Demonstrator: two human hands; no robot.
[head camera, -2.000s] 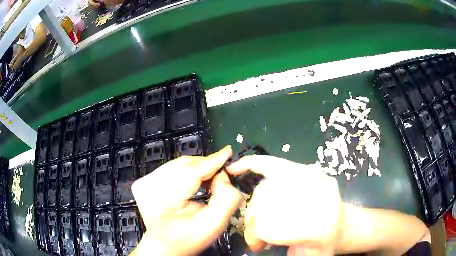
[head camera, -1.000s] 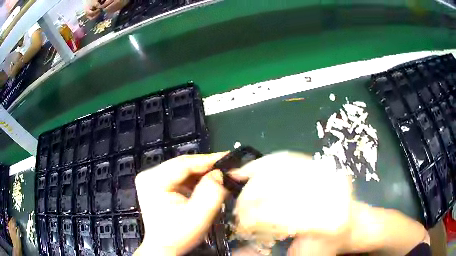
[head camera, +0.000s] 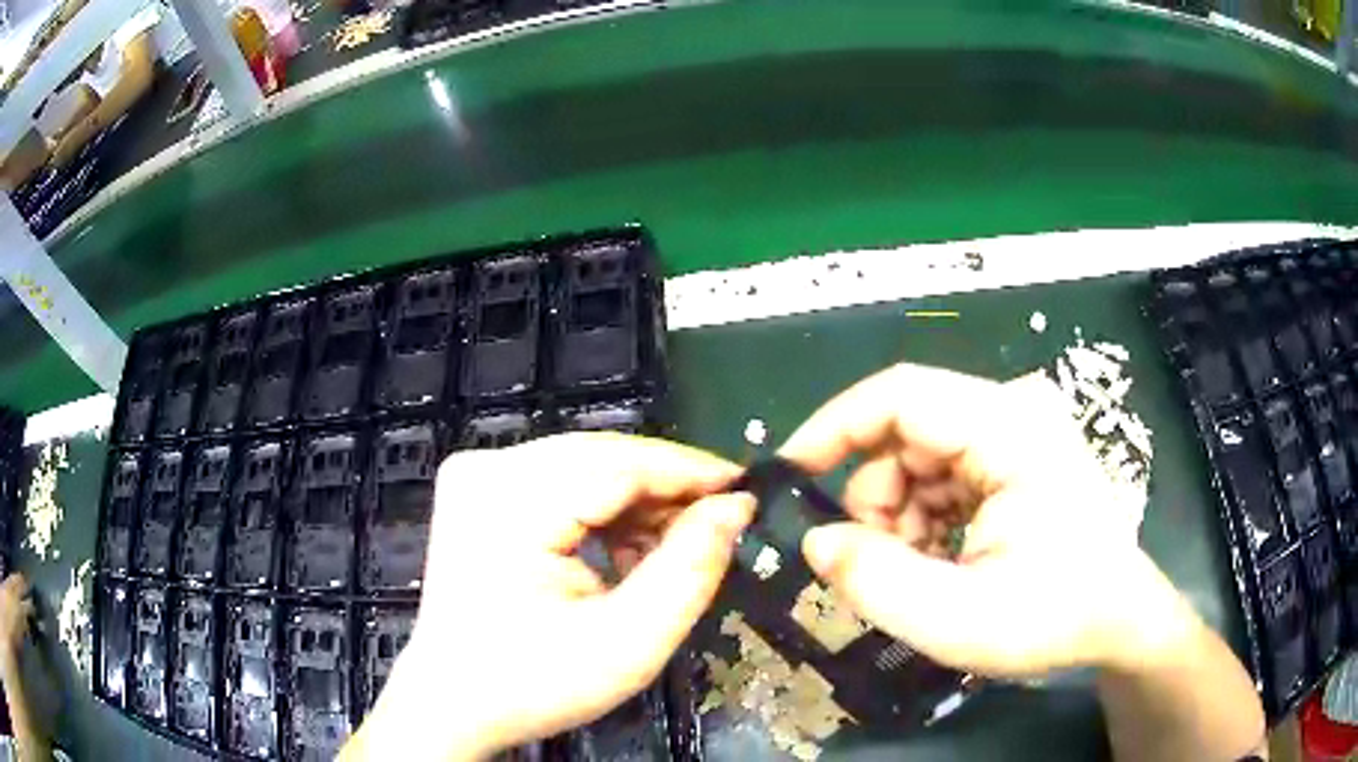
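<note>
A black housing (head camera: 786, 514) is held between both hands in front of me, partly covered by fingers. My left hand (head camera: 596, 551) pinches its left side with thumb and finger. My right hand (head camera: 968, 521) pinches its right side. A glossy black blister tray (head camera: 305, 514) with rows of pockets holding housings lies at the left, its lower right part behind my left hand. Cream pads (head camera: 767, 688) lie in a pile just below the hands. Another black part with a slotted grille (head camera: 894, 655) shows under my right hand, partly hidden.
White strips (head camera: 1102, 402) lie in a pile at the right, partly behind my right hand. A second black tray (head camera: 1281, 447) is at the right edge. The green conveyor belt (head camera: 834, 134) runs behind a white edge strip (head camera: 894, 268). Other people's arms show at the left.
My right hand has opened out from over the housing and moved up, its fingers now on the housing's right side. More of the cream pile shows. The view has shifted slightly.
</note>
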